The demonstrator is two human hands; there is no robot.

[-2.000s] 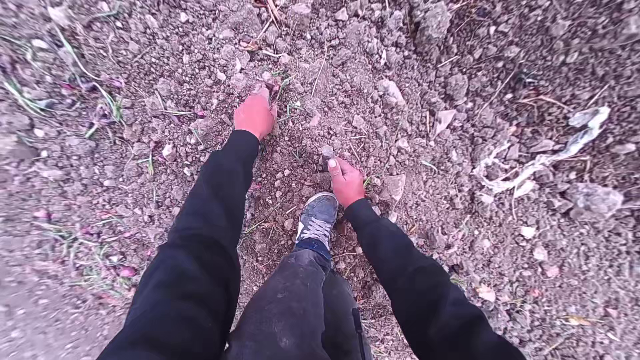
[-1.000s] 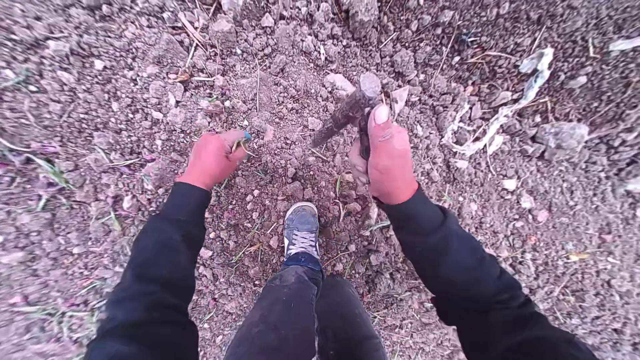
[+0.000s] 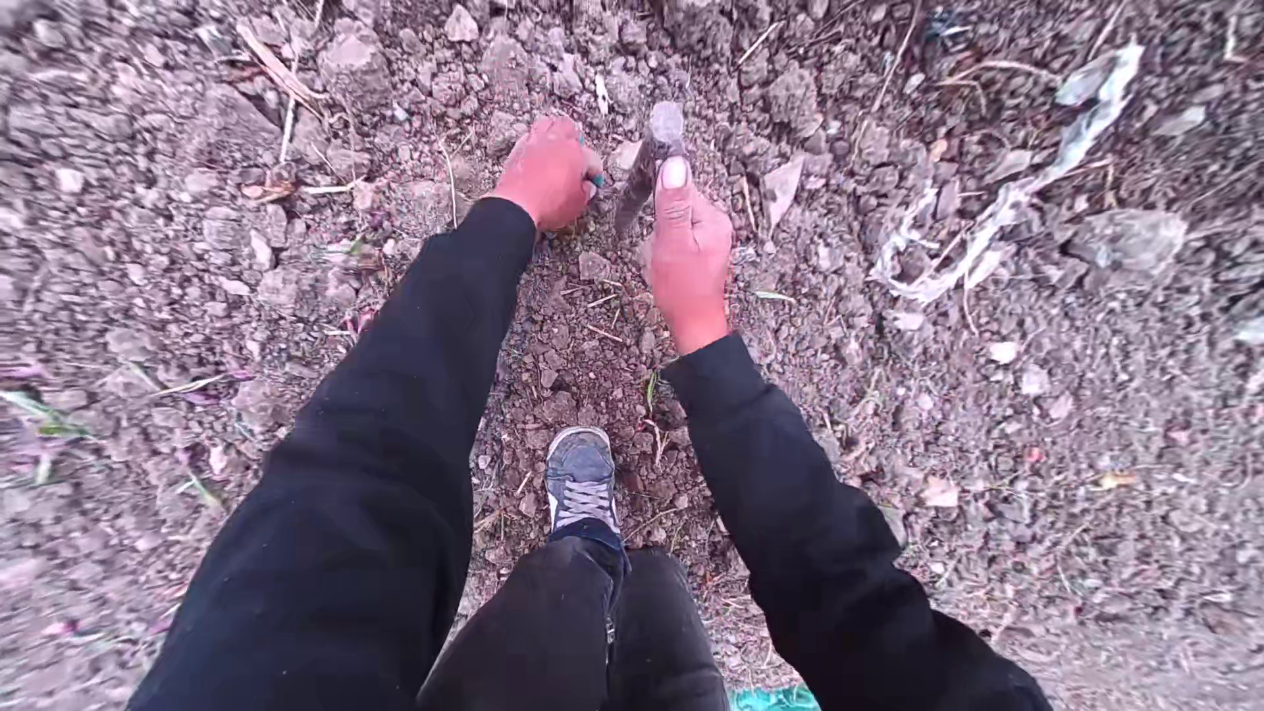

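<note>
My right hand (image 3: 688,247) is closed around a short tool with a dark handle (image 3: 637,183), its pale round end showing past my thumb. The rest of the tool is hidden by the hand, so I cannot tell its kind. My left hand (image 3: 551,176) is down at the soil (image 3: 583,355), just left of the tool, with its fingers curled. A small teal-green thing (image 3: 596,182) shows at its fingertips; whether the hand holds anything else cannot be seen.
Below my hands is my grey laced shoe (image 3: 583,479). A whitish torn strip (image 3: 1022,202) lies at the right beside a large clod (image 3: 1131,242). Dry stalks (image 3: 279,64) lie at the upper left, green leaves (image 3: 44,415) at the far left. Some green material (image 3: 775,699) shows at the bottom edge.
My left hand has moved forward and toward the tool. Two seconds ago my right hand was low by the shoe; one second ago it held the tool up, as it does now.
</note>
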